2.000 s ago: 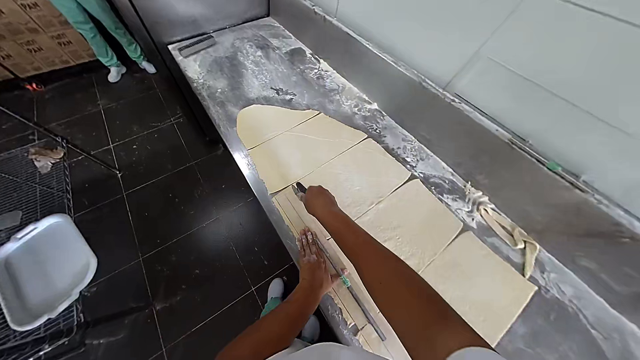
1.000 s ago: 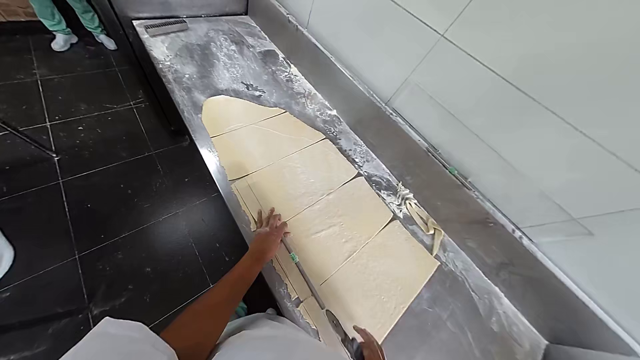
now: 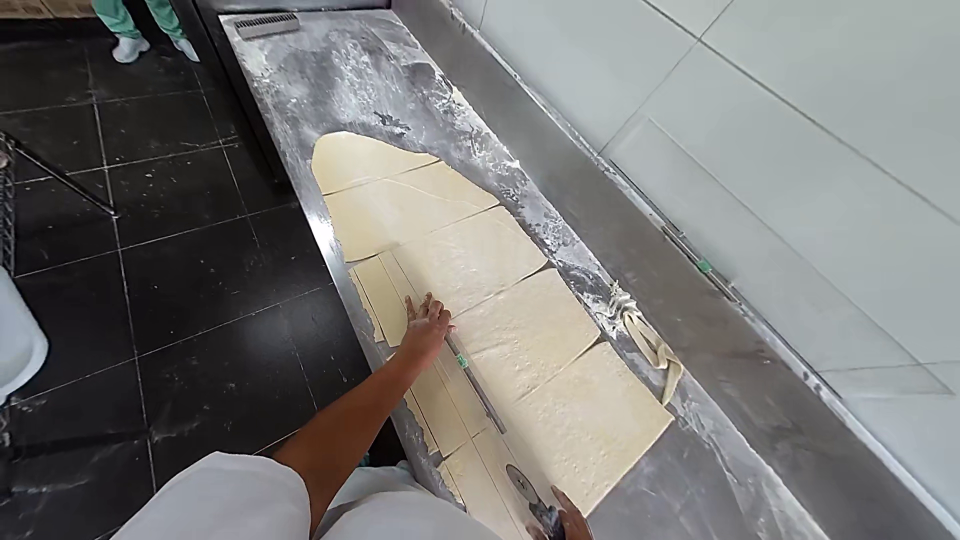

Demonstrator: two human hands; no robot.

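Note:
A sheet of rolled dough [image 3: 465,255], cut across into several panels, lies on a floured metal table. Along its left side run narrow lengthwise strips [image 3: 386,300]. My left hand [image 3: 429,322] presses, fingers spread, on a clear flat guide over the dough, at the far end of its metal handle [image 3: 476,386] with green tape. At the bottom edge, my right hand [image 3: 566,517] is shut on a wheel cutter [image 3: 523,484], whose round blade is on the dough beside the guide. Part of the right hand is out of view.
Dough scraps [image 3: 649,341] lie by the table's raised metal back edge [image 3: 600,195]. A second clear panel with a handle [image 3: 701,264] leans on the tiled wall. A grey slotted block [image 3: 266,26] sits at the far end. Left are a white tub [image 3: 19,337] and a person's legs [image 3: 157,19].
My right hand has moved the wheel cutter from the far end of the strips, beyond my left hand, to the near end. The view has swung, so the white tub is mostly cut off.

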